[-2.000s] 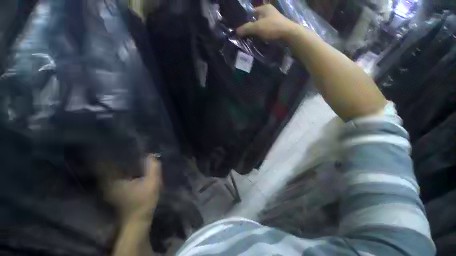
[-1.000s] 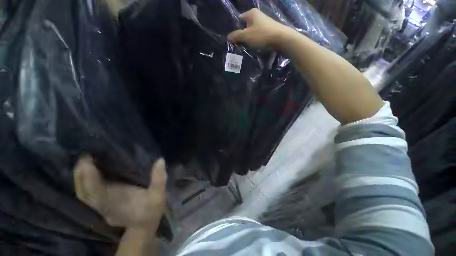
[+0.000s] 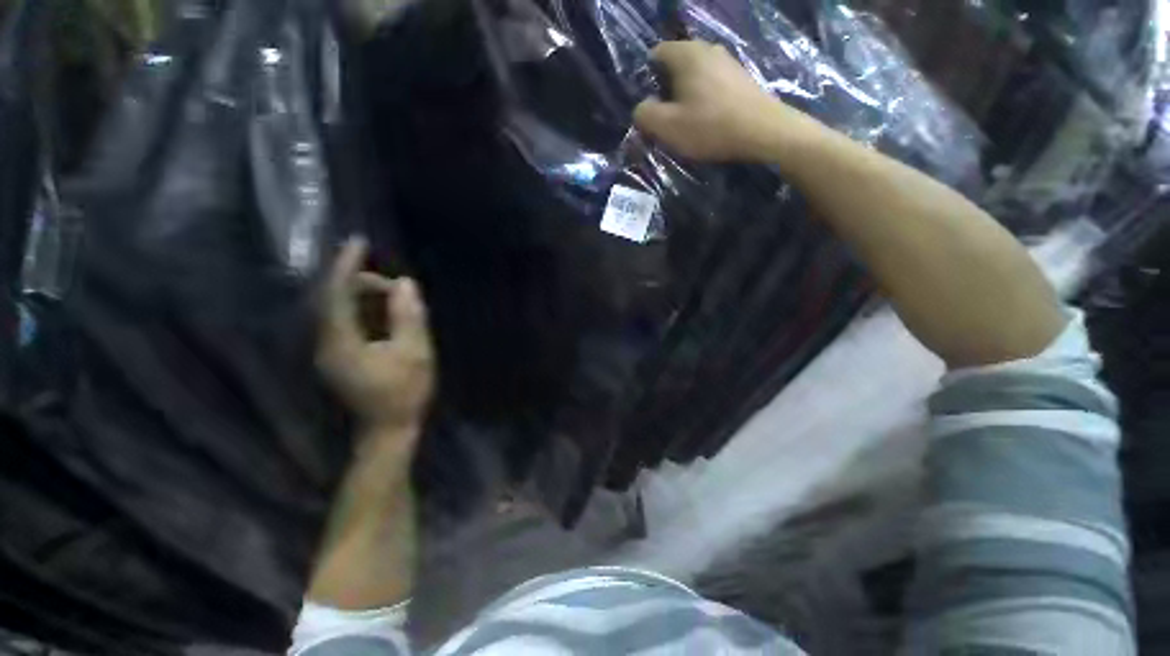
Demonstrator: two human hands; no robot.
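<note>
Dark bagged garments (image 3: 513, 269) hang in front of me under clear, shiny film (image 3: 552, 115). A white label (image 3: 630, 213) with dark print hangs just below my right hand. My right hand (image 3: 703, 105) is bent at the film near the top of the garments, its fingers closed on the film. My left hand (image 3: 379, 336) is lower left, in front of a dark bagged garment (image 3: 193, 244); its thumb and fingers are apart and it holds nothing that I can see. The hand is slightly blurred. No hanger hooks can be made out.
A pale floor aisle (image 3: 821, 397) runs diagonally between the rows. More dark garments (image 3: 1146, 372) hang at the far right. Further bagged items (image 3: 1065, 103) stand at the upper right, blurred. A thin dark leg (image 3: 635, 509) shows at the floor below the garments.
My left hand has moved up and off the lower edge of the left garment. My right hand stays at the film. The view has shifted, and the label appears slightly lower and further right.
</note>
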